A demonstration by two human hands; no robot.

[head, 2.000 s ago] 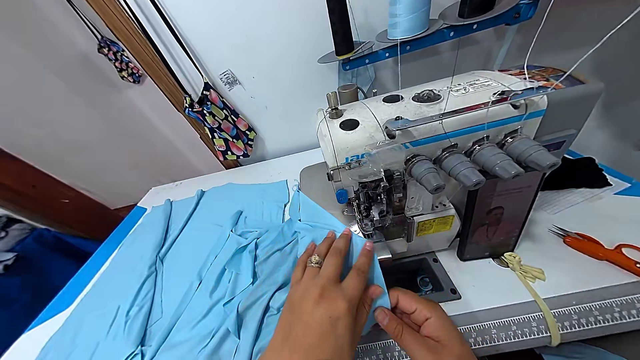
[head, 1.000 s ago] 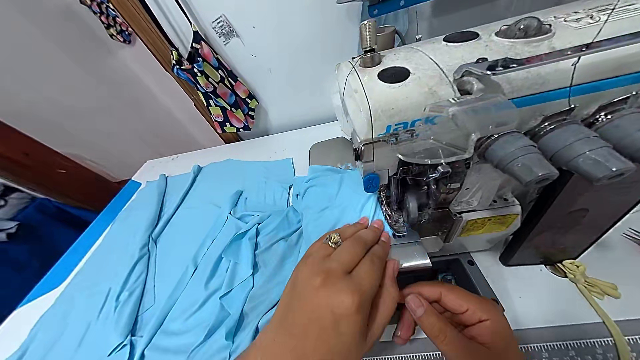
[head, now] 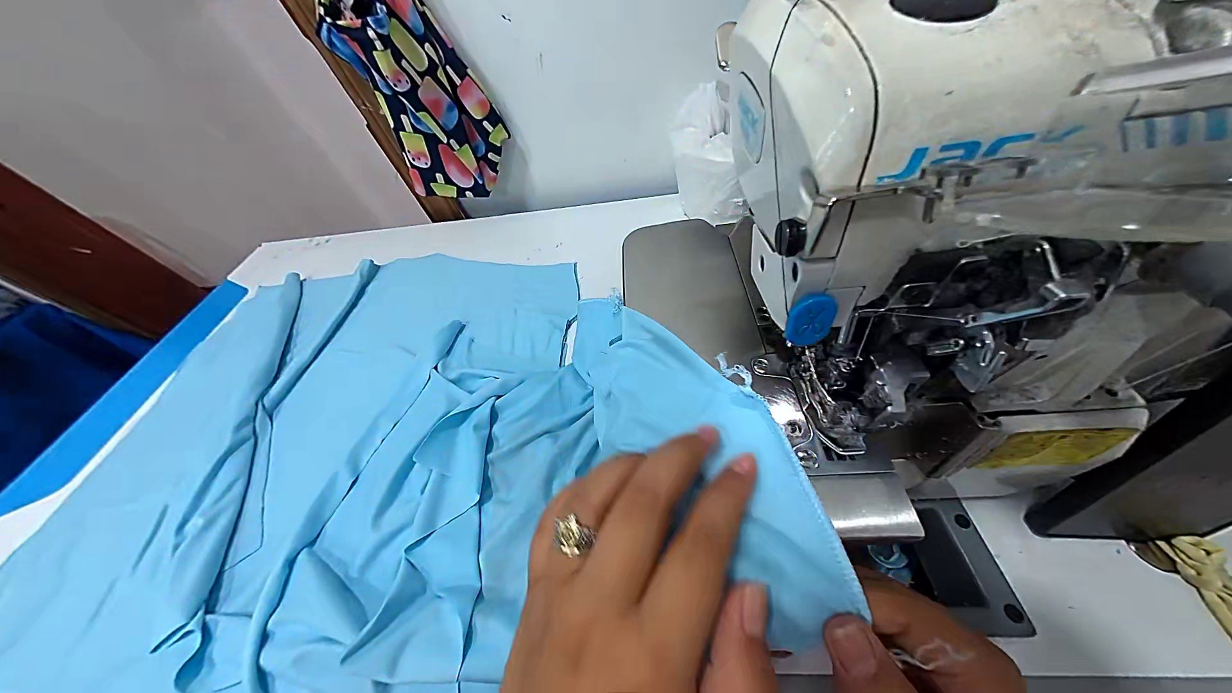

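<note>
Light blue fabric (head: pixel 366 385) lies in folds over the left of the table and reaches to an overlock sewing machine (head: pixel 953 125). Its right edge carries a stitched seam, running just left of the presser foot (head: pixel 828 414). My left hand (head: pixel 635 568), with a ring on one finger, rests on the fabric, fingertips pressed down and spread slightly. At the lower right, my right hand (head: pixel 924 635) pinches the fabric's corner between thumb and fingers, with some loose thread there. Thread tails (head: pixel 733 371) stick out from the seam by the metal plate (head: pixel 688 289).
A popsicle-print garment (head: pixel 433 96) hangs on the wall behind. A white plastic bag (head: pixel 707 154) sits behind the machine. At the right are a dark upright panel (head: pixel 1145 472) and a yellow fabric strip (head: pixel 1203 577). The table's blue edge (head: pixel 125 395) runs along the left.
The fabric's edge, earlier at the presser foot, now lies to its left with the seam visible. My right hand now holds the fabric's corner. The view has moved closer to the machine.
</note>
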